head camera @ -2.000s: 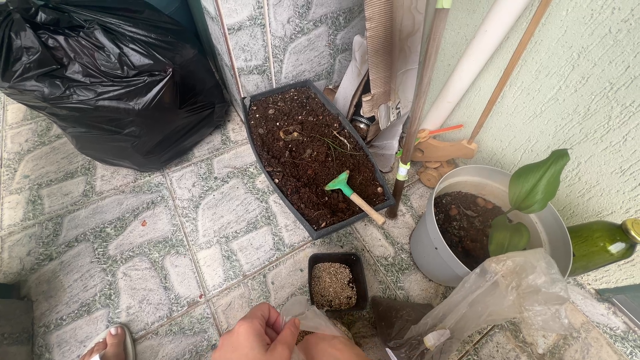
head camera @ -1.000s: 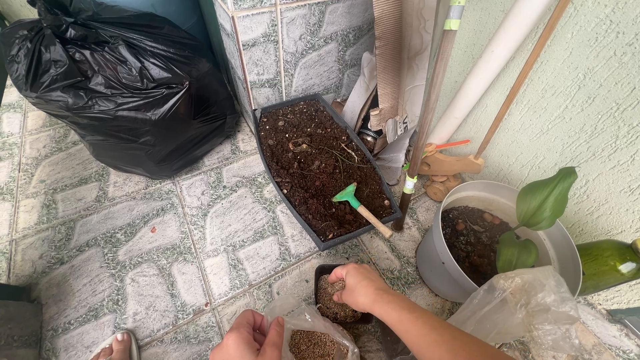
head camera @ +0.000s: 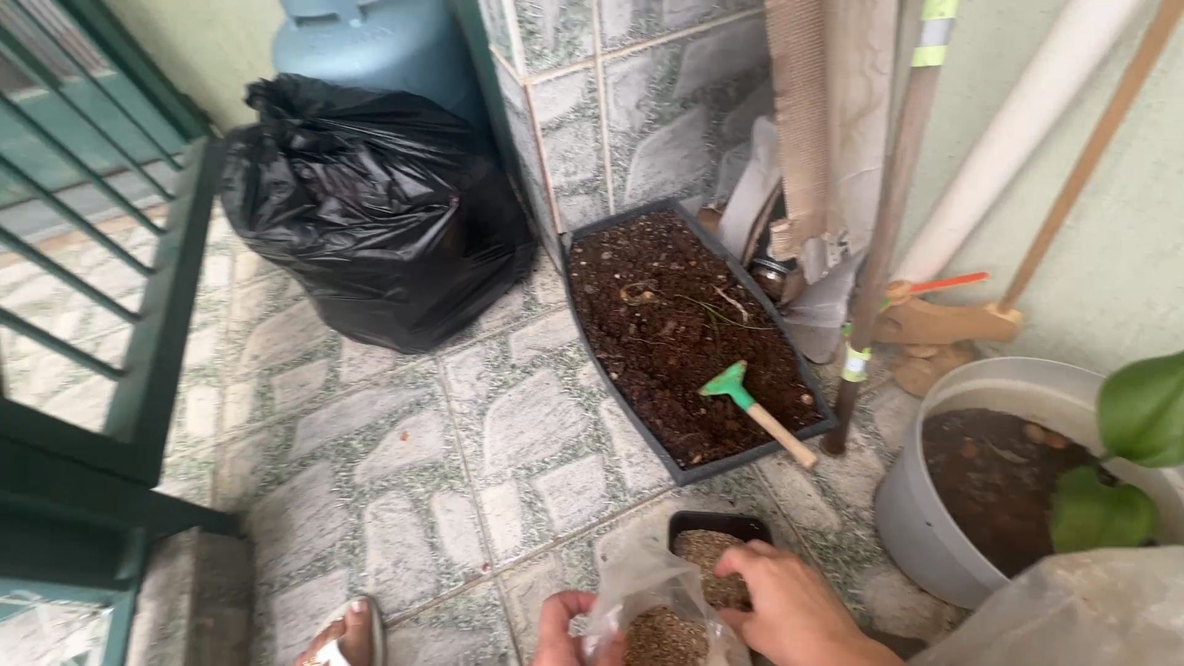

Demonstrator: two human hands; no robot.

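My left hand (head camera: 575,631) grips the rim of a clear plastic bag (head camera: 652,592) that holds tan, grainy material (head camera: 668,638). Just right of it, my right hand (head camera: 786,592) is over a small black square pot (head camera: 721,525) with similar grains (head camera: 705,551) inside. Its fingers are spread at the pot and bag edge; whether grains are between them cannot be seen. Beyond the pot, a small hand rake (head camera: 758,413) with green head and wooden handle lies on dark soil (head camera: 666,324) in a grey planter (head camera: 606,370).
A grey round pot (head camera: 902,518) with a leafy plant (head camera: 1142,407) and a crumpled clear plastic bag (head camera: 1064,610) are at right. Poles (head camera: 888,222) and cardboard (head camera: 800,111) lean by the wall. A black garbage bag (head camera: 379,213), a green metal gate (head camera: 166,314) and a sandalled foot (head camera: 347,638) are left.
Two seconds ago both hands were together at the bag. The right hand then reached into the small pot and is now at its near side, closer to the bag. The view has swung left.
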